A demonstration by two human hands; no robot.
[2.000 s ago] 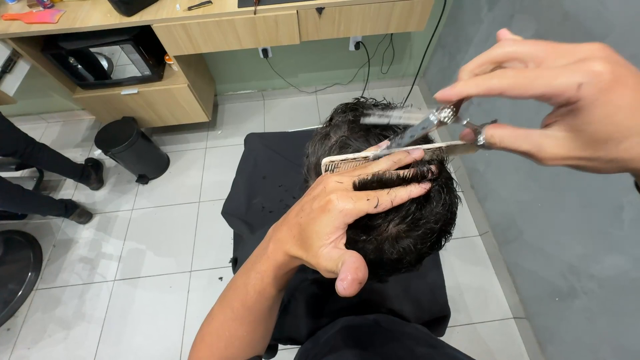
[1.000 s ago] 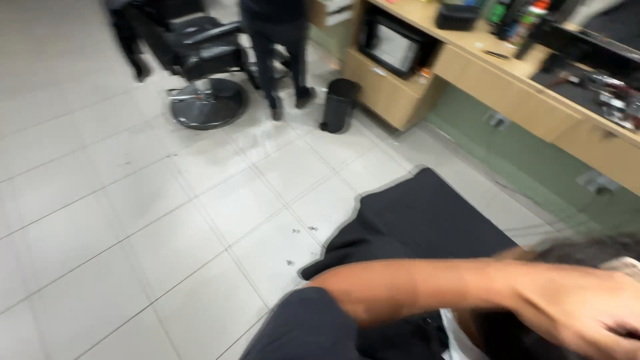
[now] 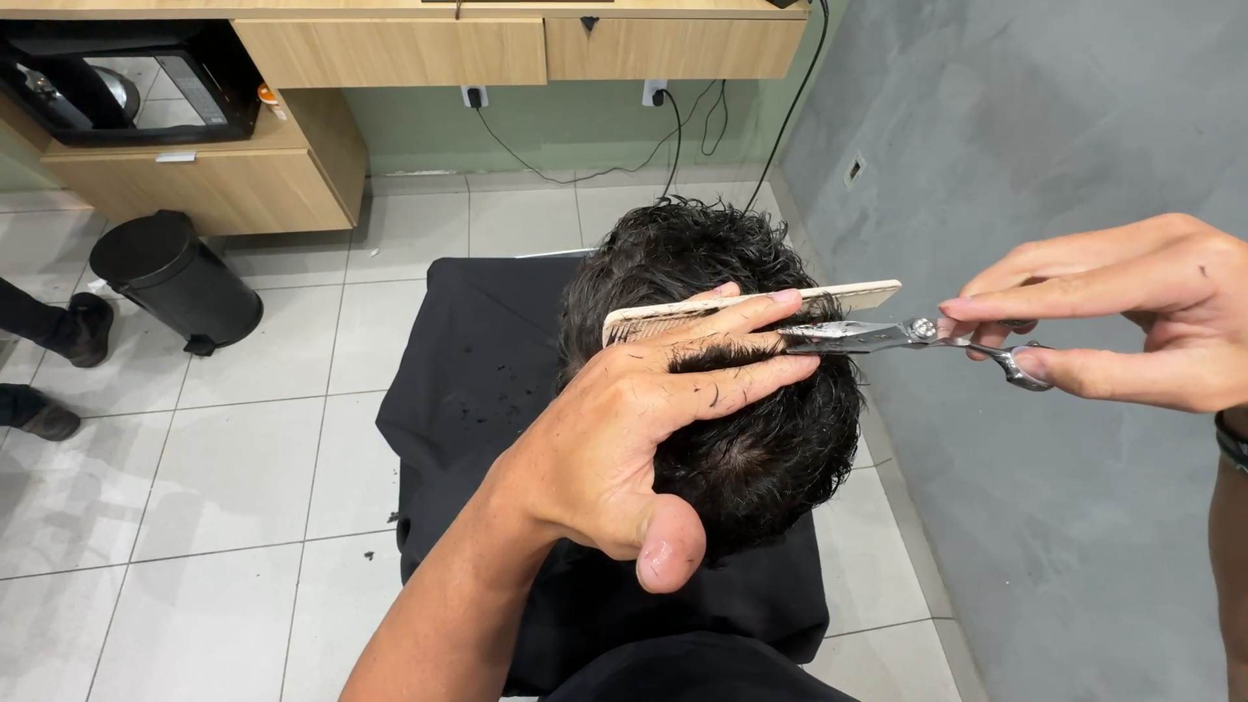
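Wet dark hair (image 3: 770,487) covers the head of a seated person draped in a black barber's cape (image 3: 468,361). My left hand (image 3: 624,419) lies on top of this head, a lock of hair pinched between its fingers and its thumb sticking out. The same hand holds a pale comb (image 3: 848,295) along the far side of the fingers. From the right, my right hand (image 3: 1102,312) holds metal hairdressing scissors (image 3: 877,335) by their finger rings. Their blades reach the fingertips of my left hand, beside the pinched lock. Cut hair clings to my left fingers and the cape.
Ahead stands a wooden counter with drawers (image 3: 390,54) and a black microwave oven (image 3: 127,93). A black pedal bin (image 3: 175,283) is on the tiled floor at left, near another person's shoes (image 3: 88,327). Cables (image 3: 678,146) hang below the counter. A grey wall (image 3: 1024,546) borders the right side.
The view swung away to the left side of the room one second ago and is back over the head now. Both hands are again at the hair, as in the oldest frame.
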